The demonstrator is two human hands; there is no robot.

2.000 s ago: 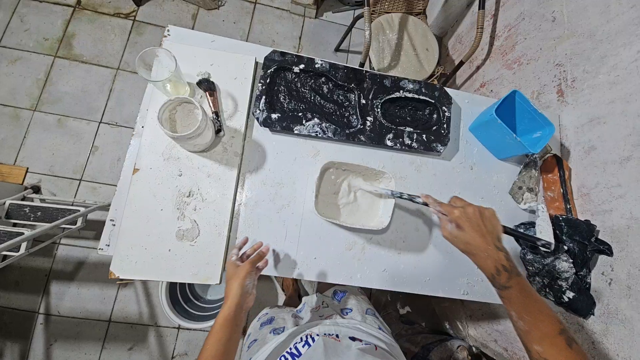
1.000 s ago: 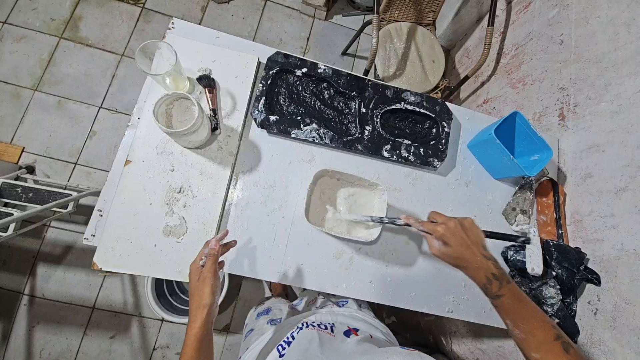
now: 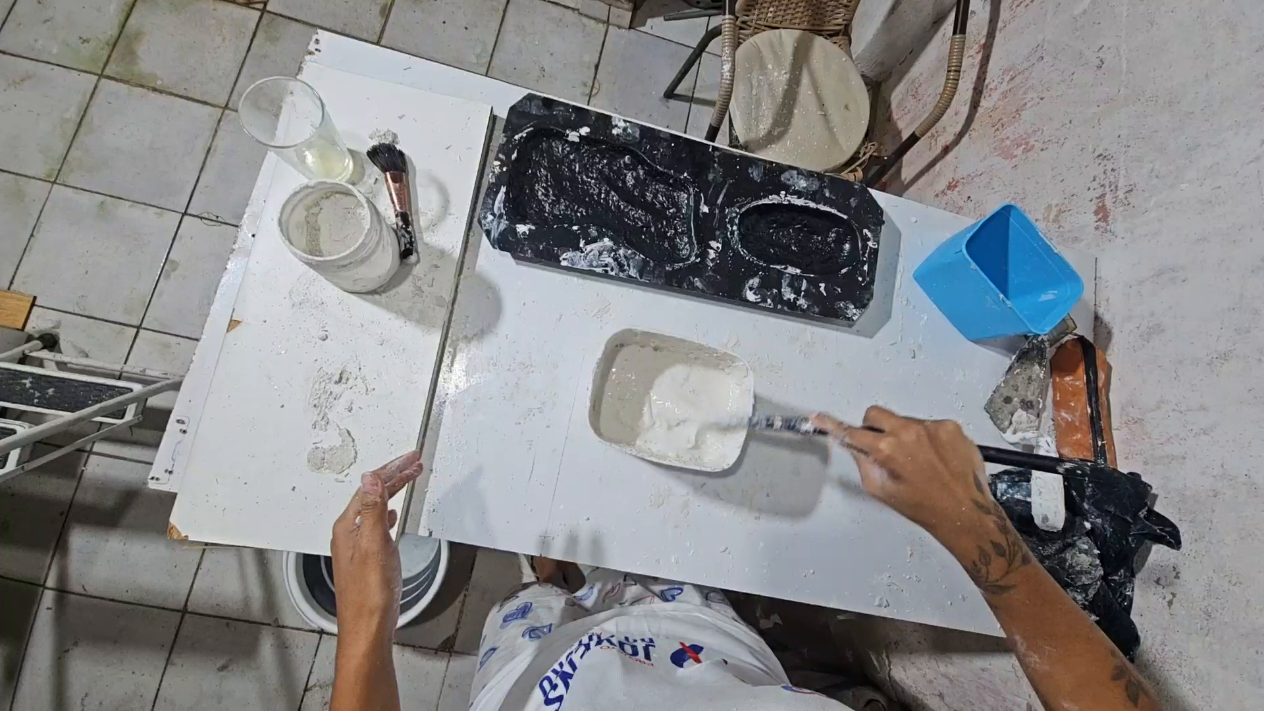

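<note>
My right hand (image 3: pixel 904 464) grips the dark handle of a stirring tool (image 3: pixel 785 425), whose blurred end dips into wet white mix in a square tub (image 3: pixel 617 395). My left hand (image 3: pixel 373 509), dusted white, holds nothing and hovers at the table's front edge, left of the tub. Behind the tub lies a black mould (image 3: pixel 612 259) with two hollows and white smears. A blue plastic container (image 3: pixel 997 276) leans at the right. On the left board stand a drinking glass (image 3: pixel 296 128) and a powder-coated jar (image 3: pixel 341 237), beside a soft brush (image 3: pixel 397 193).
White powder (image 3: pixel 331 425) is scattered on the left board (image 3: pixel 247 395). A plaster-marked scraper (image 3: pixel 1022 390) and a crumpled black plastic bag (image 3: pixel 1086 553) lie at the right edge. A bucket (image 3: pixel 434 583) sits below the table, a wicker chair (image 3: pixel 800 99) behind it, and a metal frame (image 3: pixel 89 415) at far left.
The stirring tool has shifted within the white mix while my right hand keeps hold of it. The tub has moved slightly on the table. My left hand stays off to the left, empty.
</note>
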